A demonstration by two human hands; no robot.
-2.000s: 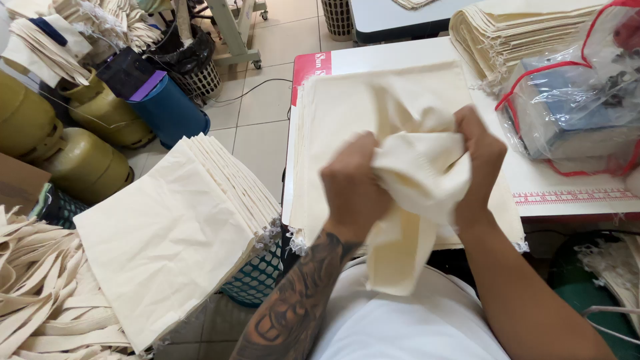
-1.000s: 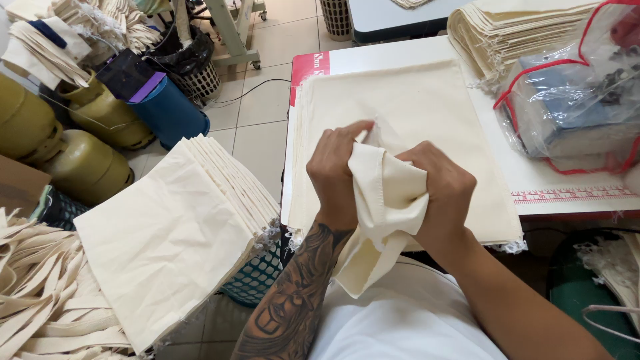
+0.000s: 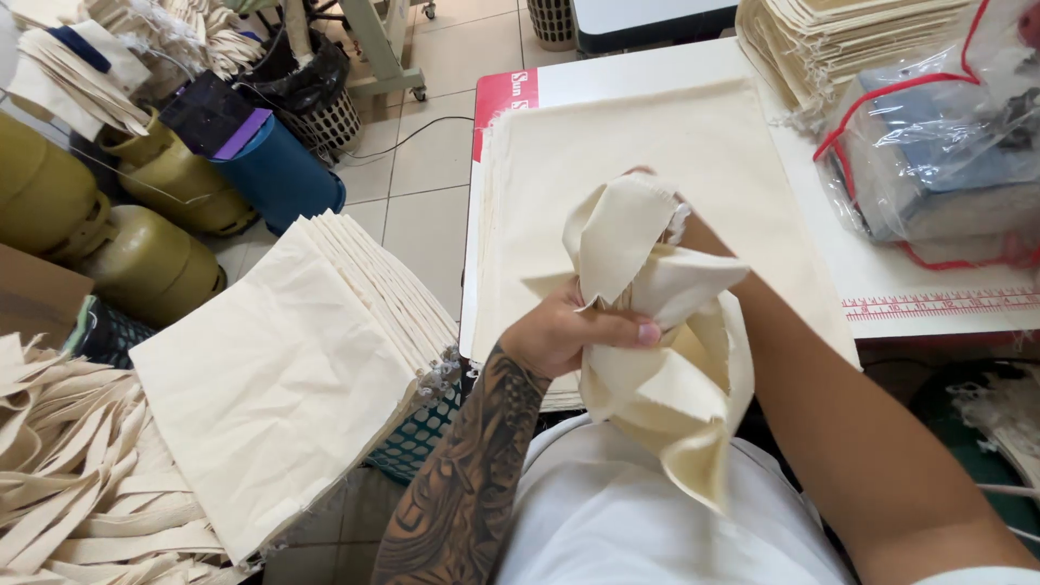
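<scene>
A piece of cream fabric [image 3: 658, 374], gathered and partly folded over, is held in front of my white shirt. My left hand [image 3: 581, 329] grips its middle, the thumb lying across the folds. Most of my right hand [image 3: 691, 219] is hidden behind the cloth's upper part, so its fingers' hold cannot be made out. Beneath and beyond both hands, a flat stack of cream fabric pieces [image 3: 634, 130] lies on the white table. Another stack of cream fabric pieces [image 3: 276, 366], with frayed thread ends at one edge, rests on a teal perforated basket [image 3: 418, 431] to the left.
Cream fabric strips [image 3: 73, 487] are heaped at lower left. Olive gas cylinders [image 3: 154, 260] and a blue bin [image 3: 284, 179] stand behind. On the table's right are folded fabric [image 3: 845, 49], a clear plastic bag with red trim [image 3: 934, 154] and a printed red ruler scale [image 3: 942, 304].
My right hand has moved from the cloth's right side to behind its upper part. The cloth has opened out below my left hand, whose thumb now crosses its front.
</scene>
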